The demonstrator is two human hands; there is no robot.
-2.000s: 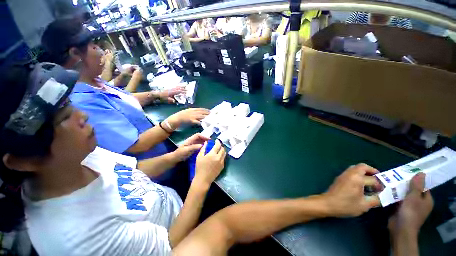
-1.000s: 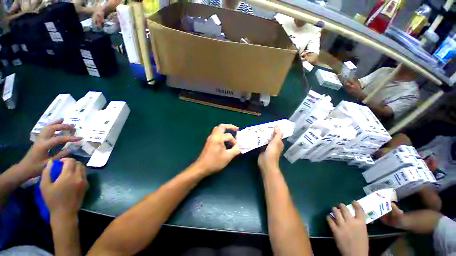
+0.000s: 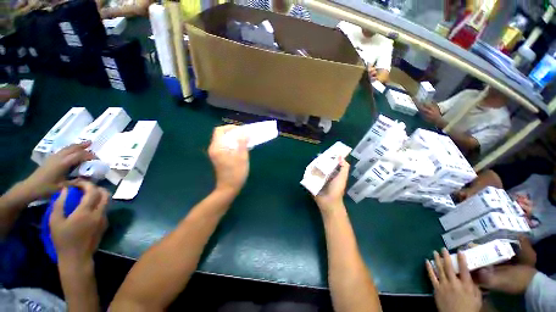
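Observation:
My left hand [image 3: 230, 156] holds a plain white box-like piece [image 3: 262, 133] by its left end, raised over the green bench top. My right hand [image 3: 333, 186] holds a slim white unit box [image 3: 325, 167] with its end facing me; that end looks open, with a flap showing. The two pieces are apart. What lies inside the unit box cannot be told. Packed unit boxes [image 3: 420, 161] stand in a dense pile just right of my right hand.
A large brown corrugated carton [image 3: 274, 76] stands ahead. White cartons [image 3: 135, 149] lie left, beside a neighbour's hands with a blue cloth [image 3: 61, 219]. Black boxes [image 3: 122, 64] are stacked back left. Another person's hand [image 3: 457, 283] touches a box at lower right. A shelf rail [image 3: 420, 49] crosses above.
Both hands earlier held one unit box together. Now they are apart, my left hand further left and higher with the white piece, my right hand with the unit box turned end-on.

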